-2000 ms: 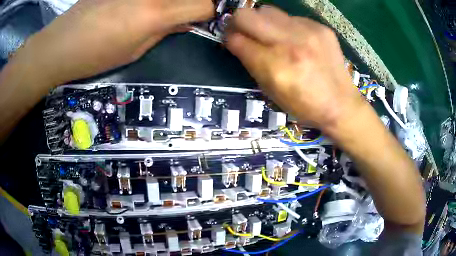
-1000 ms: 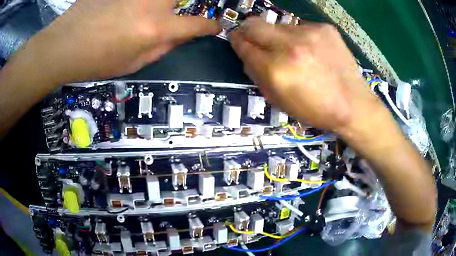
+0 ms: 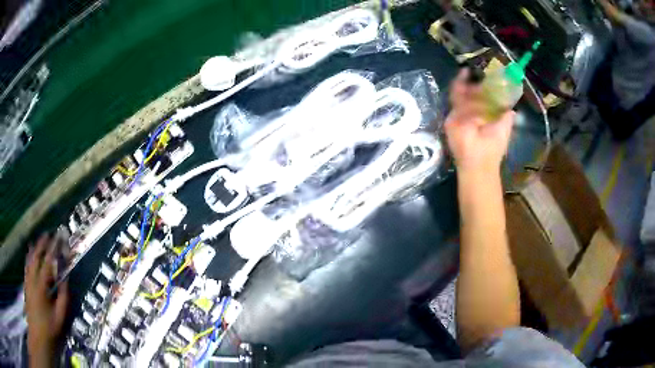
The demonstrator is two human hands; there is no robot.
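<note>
My right hand [image 3: 480, 133] is raised at the right and grips a translucent yellowish squeeze bottle [image 3: 500, 92] with a green nozzle pointing up and right. My left hand [image 3: 47, 284] is at the far left, by the near end of the farthest open power strip [image 3: 108, 208]. The hand is blurred, and I cannot tell whether its fingers grip the strip. More open strips [image 3: 133, 287] lie side by side nearer to me, with white blocks and blue and yellow wires. White power cords [image 3: 323, 115], coiled in clear plastic, run from their ends.
A speckled edging [image 3: 100, 147] curves along the green conveyor belt [image 3: 136, 65] at the upper left. A round white plug [image 3: 217, 72] lies at the edging, and another with a dark face [image 3: 225, 190] lies among the cords. An open cardboard box [image 3: 567, 241] stands at the right. A person's sleeve shows top right.
The view has swung to the right. My right hand has left the strip at the top and now holds the squeeze bottle. My left hand now shows at the far left. The cords and box have come into view.
</note>
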